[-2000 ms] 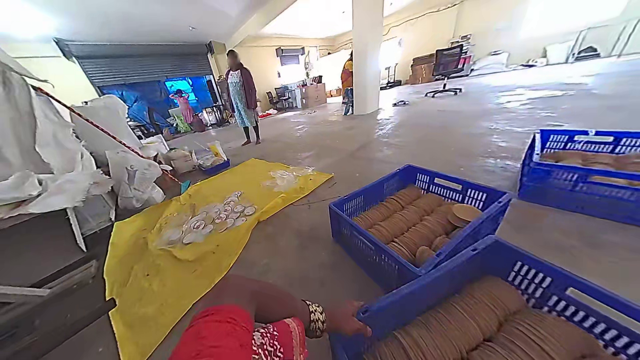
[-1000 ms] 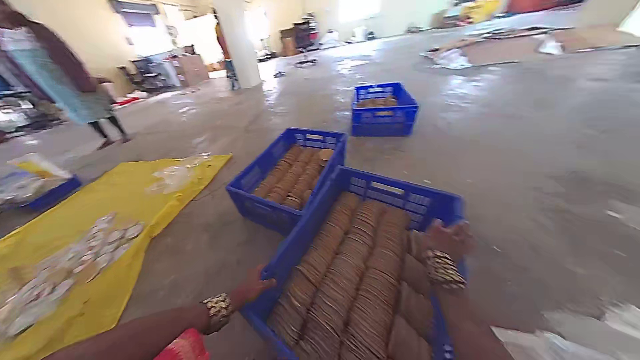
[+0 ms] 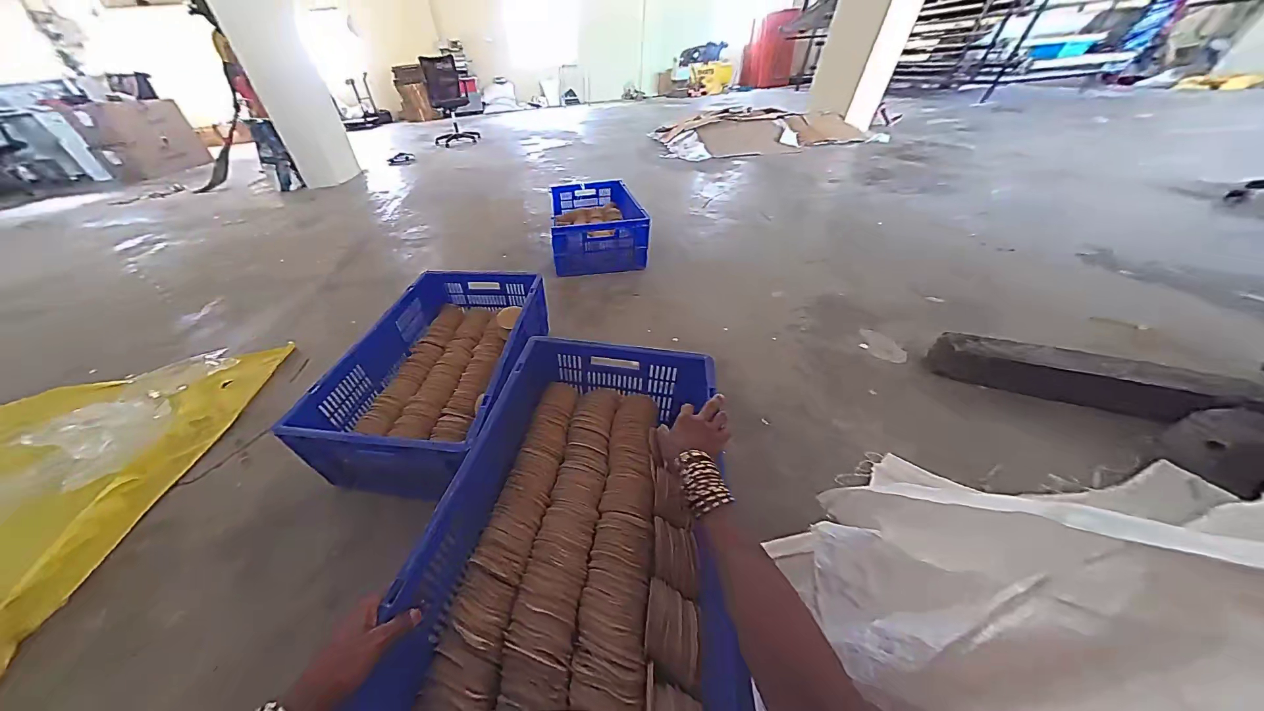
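Observation:
The nearest blue plastic crate (image 3: pixel 632 360) holds long rows of thin brown discs (image 3: pixel 583 494) standing on edge. My left hand (image 3: pixel 360 637) grips its left rim, thumb over the edge. On the opposite side my right hand (image 3: pixel 694 432), with a patterned bangle at the wrist, rests at the right rim by the far corner, fingers spread; whether it grips the rim is not clear. A second blue crate (image 3: pixel 370 454) of similar discs touches or nearly touches the left side of the first. Farther off stands a third blue crate (image 3: pixel 600 259), also with brown discs inside.
A yellow sheet (image 3: pixel 118 523) with clear plastic lies at left. White woven sacking (image 3: pixel 997 583) spreads at right, below a dark beam-like block (image 3: pixel 1076 375). Flattened cardboard (image 3: pixel 746 133) lies near a pillar (image 3: pixel 869 59); another pillar (image 3: pixel 286 89) and an office chair (image 3: pixel 449 94) stand farther back.
The view has swung right. Two seconds ago only my left hand showed, at the near crate's rim; my right hand has since come to its right side. The near crate's angle to the second has changed.

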